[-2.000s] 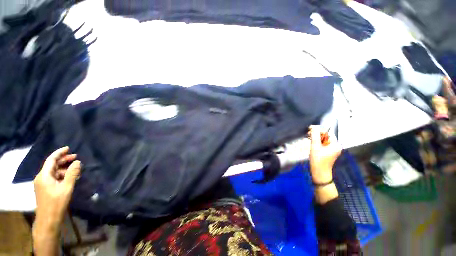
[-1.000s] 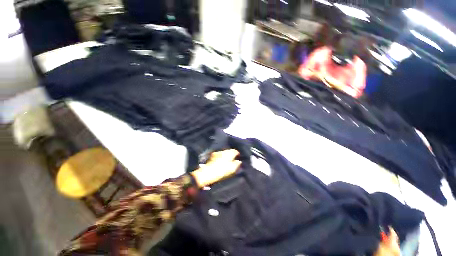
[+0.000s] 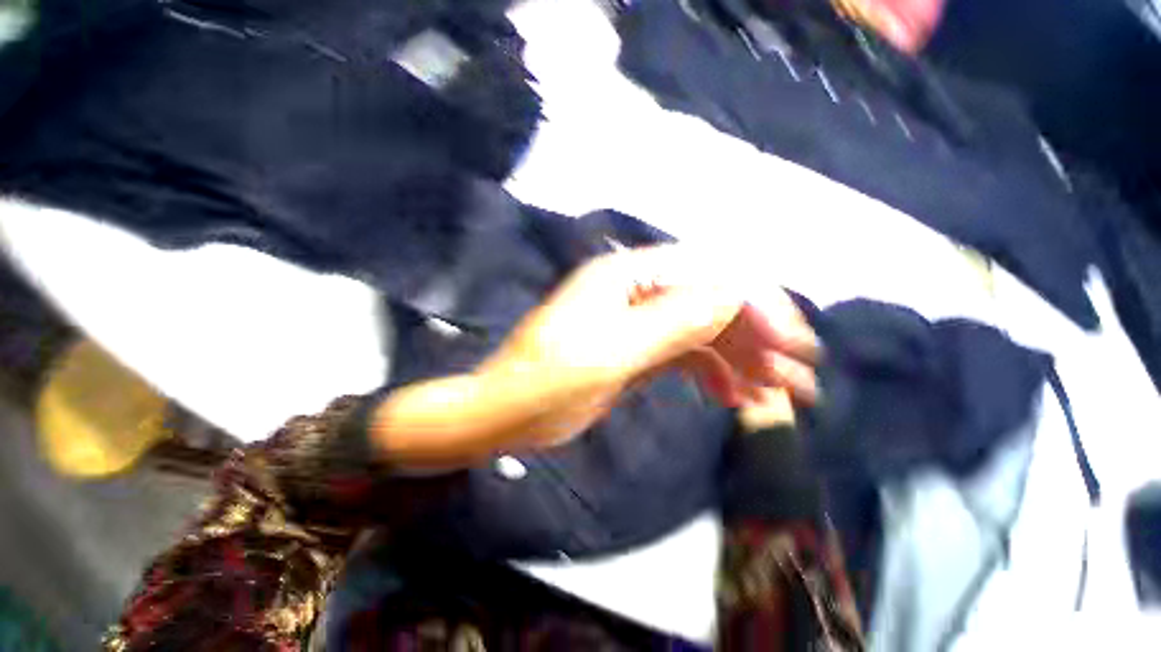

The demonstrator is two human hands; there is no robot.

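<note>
A dark denim dress [image 3: 649, 465] lies bunched on the white table in front of me, with a few pale buttons near its lower left edge. My left hand [image 3: 605, 331] reaches across above it, blurred. My right hand [image 3: 764, 350] is close beside it, and the fingers of the two hands meet or overlap above the cloth. Blur and overlap hide what, if anything, is between the fingers. No snips can be made out.
The white-topped table [image 3: 293, 306] shows between garments. Another dark dress [image 3: 293, 140] lies at the left, and one with a button row [image 3: 891, 178] across the far side. A round wooden stool [image 3: 96, 408] stands at the left. Pale blue cloth [image 3: 949, 548] lies at the lower right.
My left hand has left the dress's upper left part and moved right. My right hand has come up from the lower right to meet it. The view has moved closer over the table.
</note>
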